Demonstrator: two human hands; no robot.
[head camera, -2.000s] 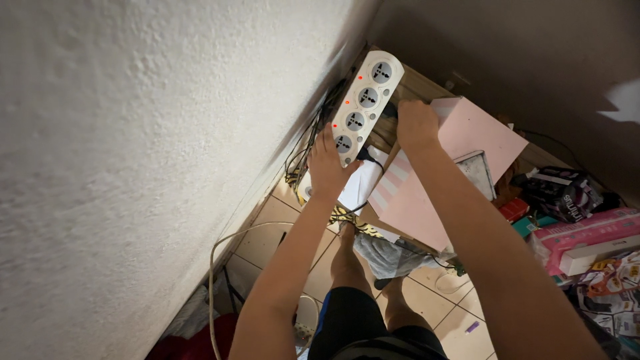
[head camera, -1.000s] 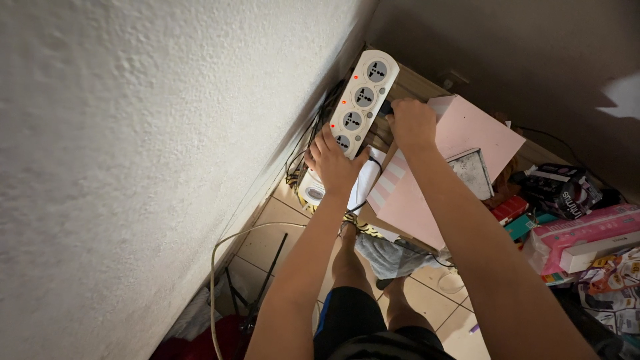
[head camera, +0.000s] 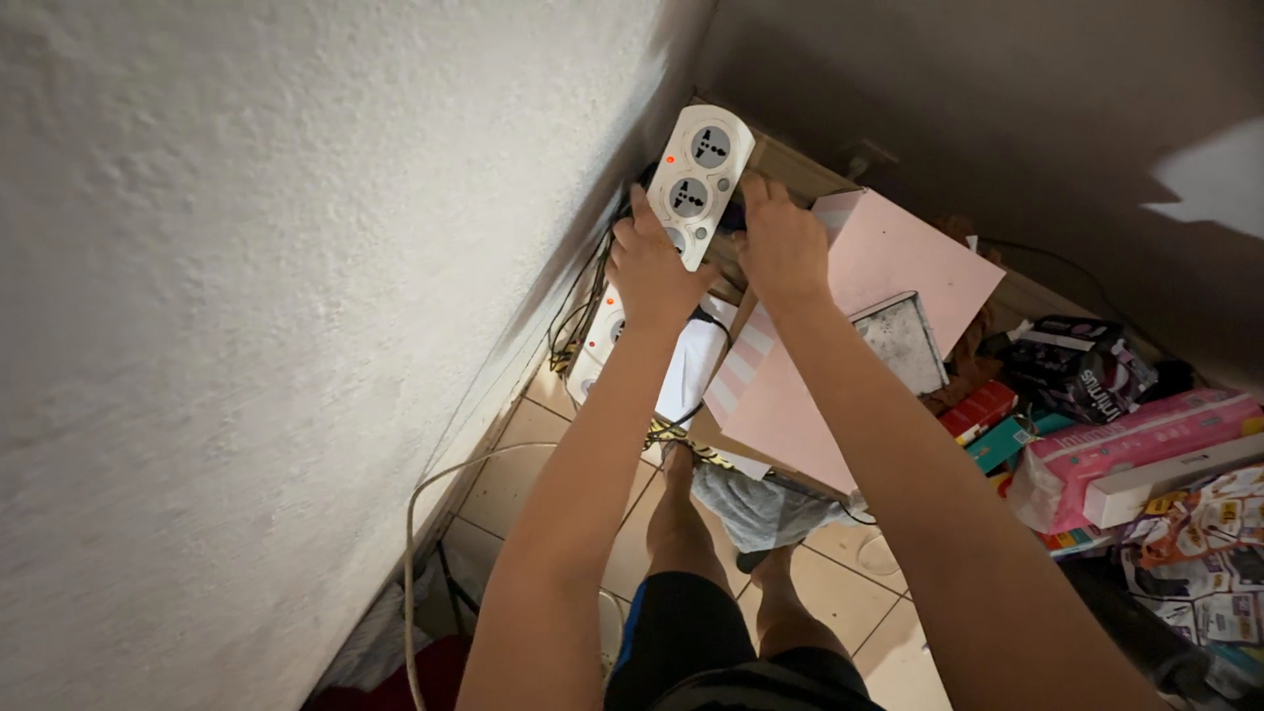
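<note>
A white power strip (head camera: 706, 168) with grey round sockets and lit red lights stands slanted by the wall corner. Around its lower part is my left hand (head camera: 657, 262), gripping it and hiding some of its sockets. My right hand (head camera: 785, 242) is at the strip's right side, fingers curled by a dark object (head camera: 732, 217), perhaps a plug; whether they hold it, I cannot tell. Another white power strip (head camera: 600, 336) with red lights lies lower, partly behind my left forearm. White paper (head camera: 691, 370) and a black cable (head camera: 726, 331) are beside it.
A pink box (head camera: 908, 257) with a grey framed panel (head camera: 904, 341) lies right of my right hand. Pink and dark packages (head camera: 1145, 430) crowd the right side. A rough white wall (head camera: 296, 247) bounds the left. A pale cable (head camera: 410, 553) loops down to the floor, near a grey cloth (head camera: 770, 504).
My left hand has moved up along the power strip and now covers more of its sockets. More of the lower power strip shows than before.
</note>
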